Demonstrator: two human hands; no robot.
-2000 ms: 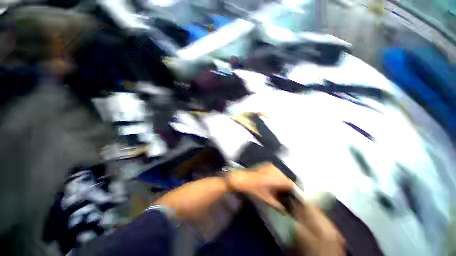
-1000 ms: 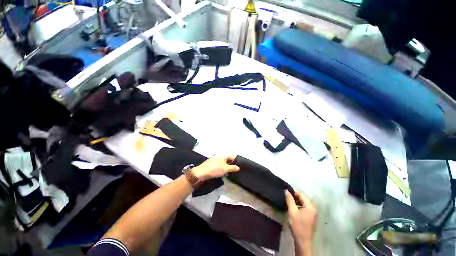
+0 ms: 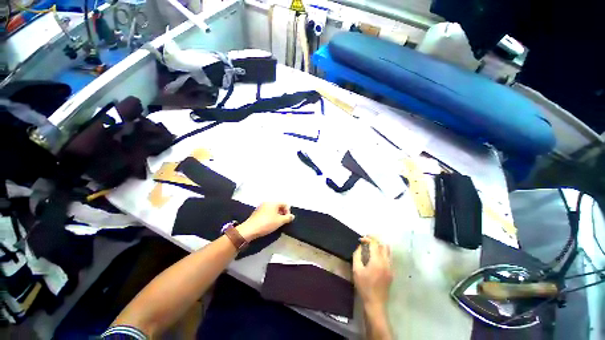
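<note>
A black flap piece [image 3: 324, 230] lies in front of me, one long edge slightly peaked. My left hand [image 3: 268, 219] pinches its left end between thumb and fingers. My right hand [image 3: 373, 260] is at its right end, fingertips on the corner. A maroon flap piece [image 3: 308, 289] lies nearer the table's front edge, with a white edge showing under it. A wider black stack of cut pieces [image 3: 198, 218] lies to the left, partly hidden by my left wrist.
A steam iron [image 3: 507, 290] is at the right, below a folded black bundle [image 3: 458, 210]. Card templates [image 3: 174, 174] lie at left under a black piece. Thin black strips [image 3: 345, 182] lie mid-table. A blue padded board [image 3: 438, 86] runs along the back. A garment heap [image 3: 126, 143] is at left.
The view has shifted, so the table's things appear further left and slightly higher. Both hands are still at the black piece's ends; it now looks lower and flatter on the table.
</note>
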